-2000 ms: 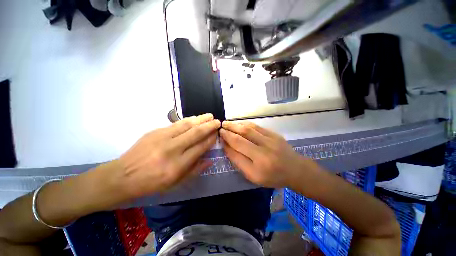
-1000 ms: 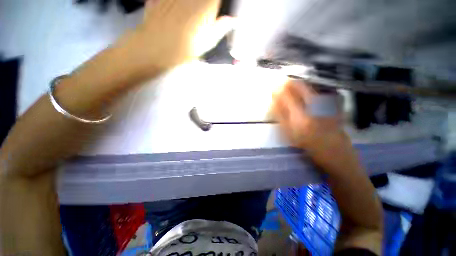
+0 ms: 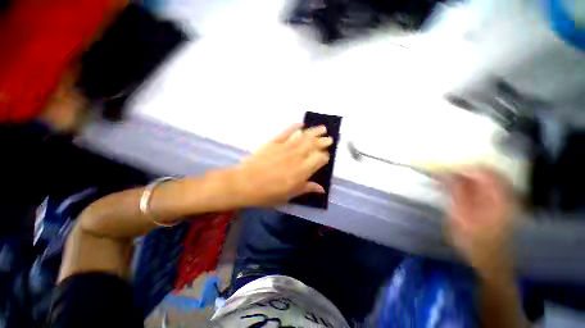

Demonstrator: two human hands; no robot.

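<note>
A black rectangular panel (image 3: 330,168) lies at the front edge of the white table, partly over the grey edge band. My left hand (image 3: 285,163) lies on the panel with its fingers over it and the thumb near its lower end. My right hand (image 3: 478,202) is blurred, at the right over the table's front edge by the machine bed; whether it holds anything cannot be told.
A dark stack (image 3: 131,54) lies at the upper left beside a red shape (image 3: 45,51). Dark pieces (image 3: 365,16) lie at the top. The blurred machine parts (image 3: 507,112) are at the right. A blue crate (image 3: 423,295) and red crate (image 3: 204,246) are below the table.
The view has turned left. My left hand has come from the needle area to the table's front edge, onto a panel. My right hand remains on the right side, blurred.
</note>
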